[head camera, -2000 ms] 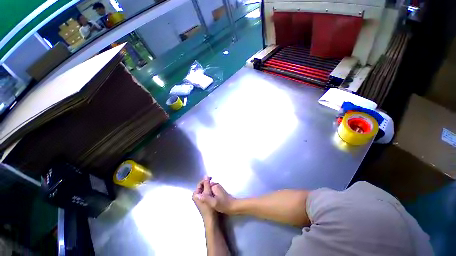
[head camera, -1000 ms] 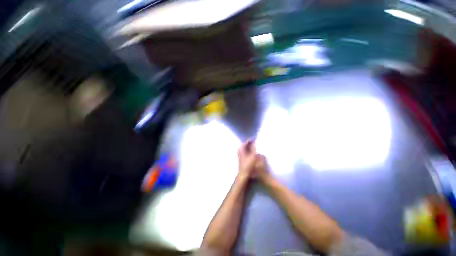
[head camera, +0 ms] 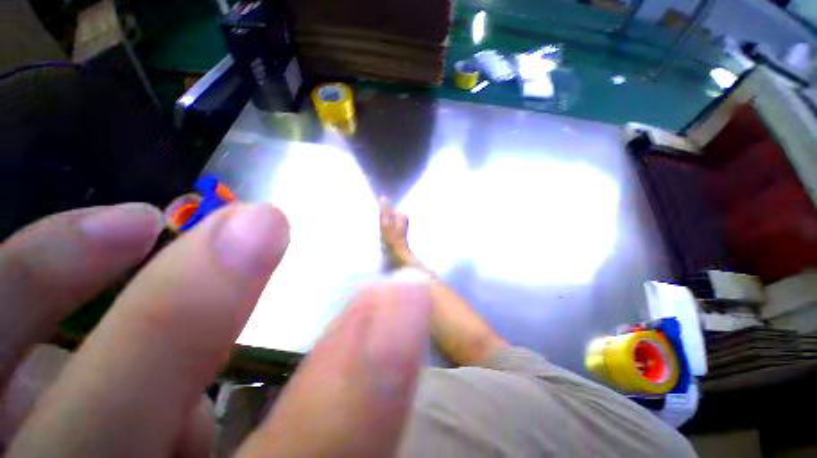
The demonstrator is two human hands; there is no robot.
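My left hand (head camera: 224, 331) is very close to the camera, large and blurred at the lower left, with fingers and thumb apart and nothing between them. My right hand (head camera: 394, 231) is small and rests on the shiny metal worktable (head camera: 555, 309), its fingers looking curled closed with no object visible. A yellow packing tape roll (head camera: 333, 106) stands at the table's back left. A blue tape dispenser with an orange roll (head camera: 204, 204) is at the left edge, partly behind my left fingers. A second blue dispenser with a yellow roll (head camera: 634, 361) is at the right edge.
Black boxes (head camera: 260, 54) stand at the back left beside brown cardboard sheets (head camera: 372, 40). The shrink tunnel's red curtain (head camera: 761, 192) and dark rollers (head camera: 672, 210) are at the right. Clear plastic and another yellow roll (head camera: 466, 75) lie beyond the table.
My hands were clasped together over the table. My left hand has come away and up close to the camera. My right hand stays at the table. The view has turned left.
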